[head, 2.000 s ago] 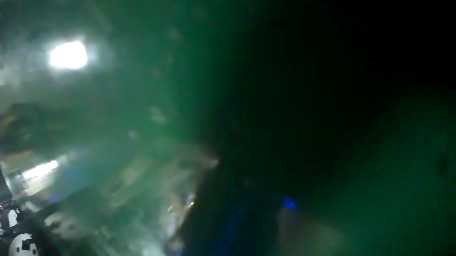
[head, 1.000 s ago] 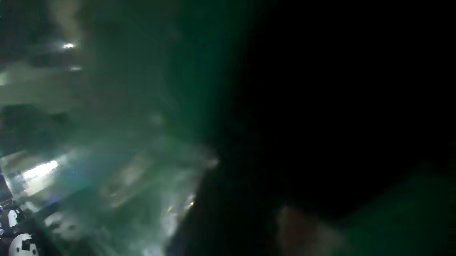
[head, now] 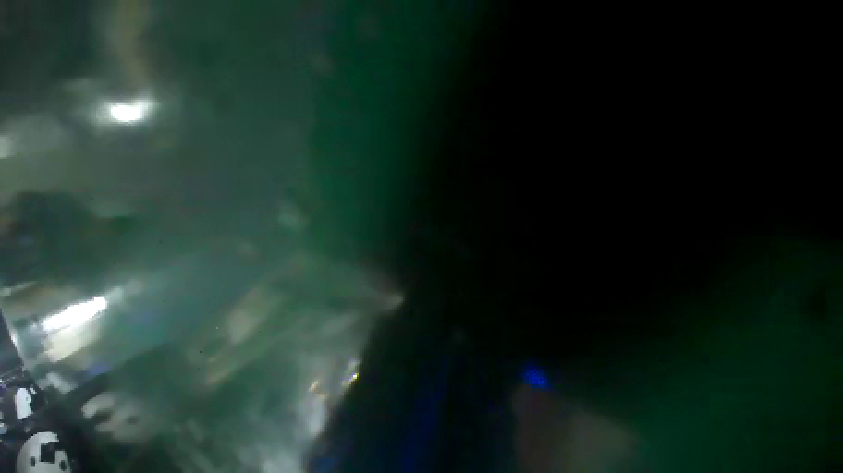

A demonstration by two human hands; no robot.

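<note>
The view is very dark and blurred. A large black shape [head: 629, 157] covers the centre and upper right, too close and dark to name. A hazy green surface [head: 370, 120] lies left of it. A white round part with small dark holes [head: 43, 454] shows at the bottom left corner, cut off by the edge. A dull pinkish-brown patch [head: 568, 434] lies at the bottom, with a small blue light [head: 534, 376] at its top; I cannot tell what either is. I can make out neither my left hand nor my right hand.
A bright white glare [head: 128, 111] shows at the upper left and a slanted shiny strip [head: 76, 315] below it. A small white part [head: 25, 401] lies at the left edge. A pale blurred shape with small yellowish glints [head: 349, 377] is left of the lower centre. Dim green [head: 758, 369] fills the lower right.
Compared with one second ago, the small blue light and a faint blue streak show again at the bottom. The upper-left glare is larger. The black shape covers less of the lower right.
</note>
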